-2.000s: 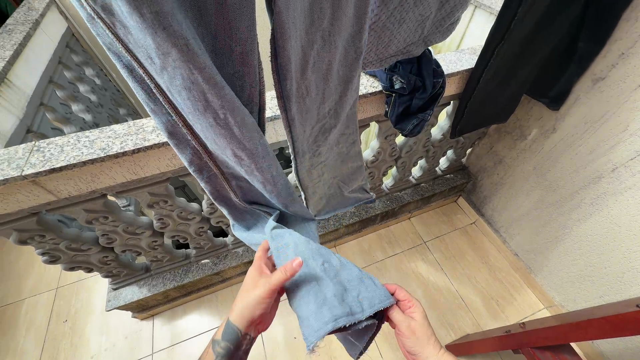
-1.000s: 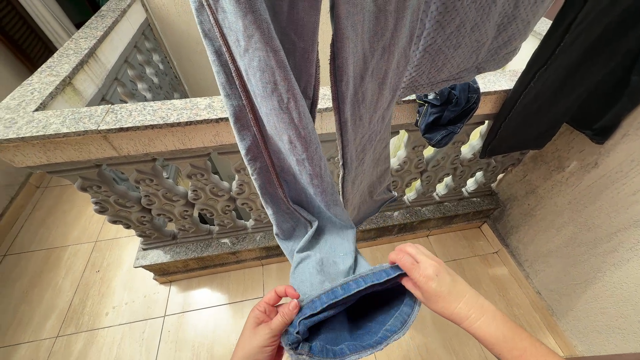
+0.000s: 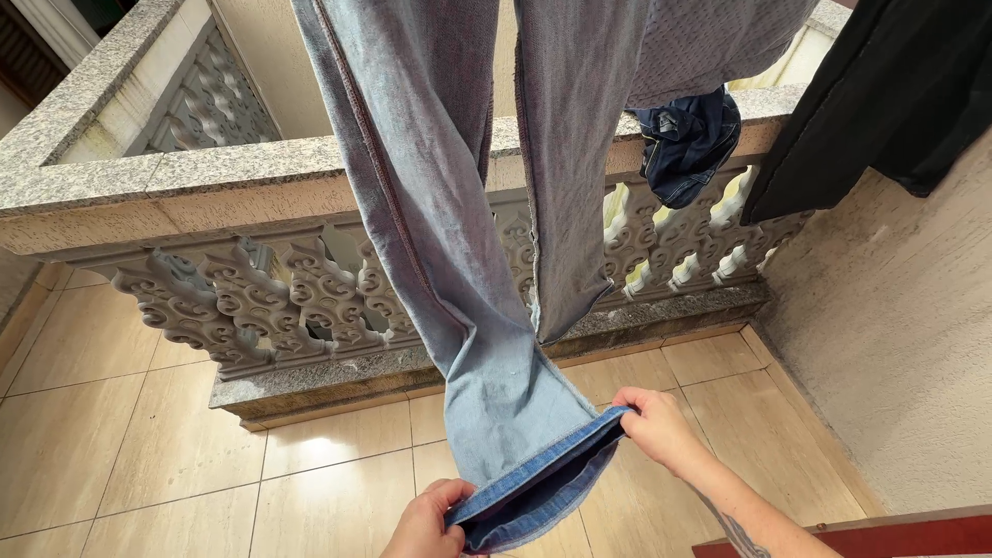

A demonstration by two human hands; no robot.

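Observation:
A pair of inside-out jeans (image 3: 442,194) hangs down from above, with reddish seams showing along the legs. My left hand (image 3: 434,515) pinches the left edge of one leg's hem (image 3: 535,473), at the bottom of the view. The opposite edge of that hem is between the thumb and fingers of my right hand (image 3: 659,426). Between both hands the leg opening gapes towards me, with darker blue denim at its folded rim and inside. The other jeans leg (image 3: 573,232) hangs loose behind, its raw end turned slightly at the corner. How the jeans hang is out of view.
Behind the jeans runs a balustrade with a granite top (image 3: 248,167) and ornate balusters (image 3: 310,298). A textured grey garment (image 3: 713,46), a bunched dark blue denim garment (image 3: 686,147) and black trousers (image 3: 860,108) hang at right. A rough wall (image 3: 899,310) and a red bar (image 3: 891,539) flank the tiled floor (image 3: 186,442).
Two seconds ago the light blue leg end was folded over between my hands; now its hem is spread with the dark blue opening showing. Since one second ago, the opening has become flatter and more slanted.

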